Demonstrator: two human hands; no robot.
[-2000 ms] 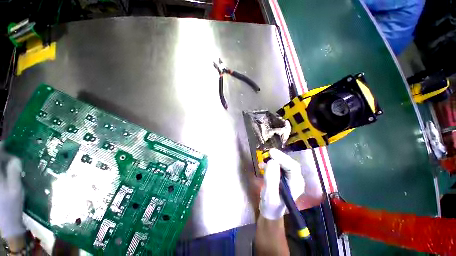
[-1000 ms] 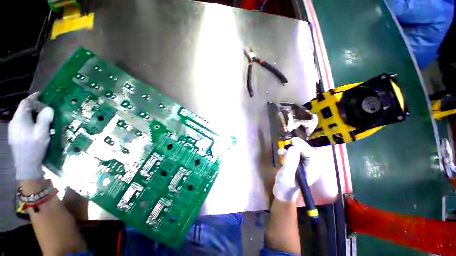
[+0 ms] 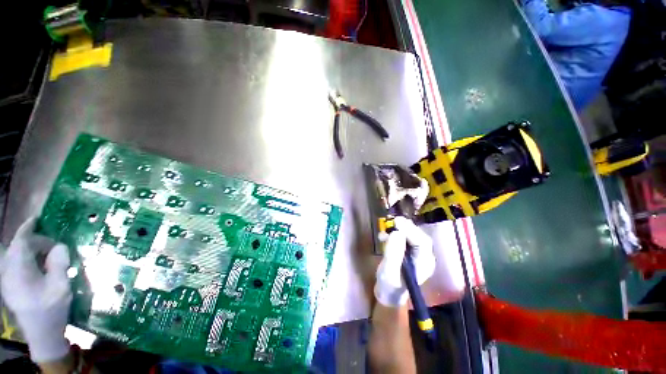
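Note:
The green circuit board [image 3: 212, 248] lies tilted at the left front of the metal table, solder side up. My left hand [image 3: 38, 288], in a white glove, holds the board's left edge, thumb near the surface. My right hand [image 3: 404, 259], also gloved, holds the soldering iron [image 3: 415, 288] by its dark blue handle, with the yellow band toward me. The iron's tip end is at the soldering iron stand [image 3: 394, 191]; the tip itself is hidden by my fingers and the stand.
Side cutters [image 3: 342, 120] lie open behind the board. A black fan [image 3: 500, 164] on a yellow-black mount stands beside the iron stand. The yellow solder reel stand [image 3: 79, 55] is far left. A green conveyor [image 3: 504, 73], red duct [image 3: 569, 332] and a person's blue sleeve [image 3: 580, 44] are right.
The view has shifted. The board has turned slightly, with its near right corner swung away from me. My left hand stays at its left edge, and my right hand keeps the iron at the stand.

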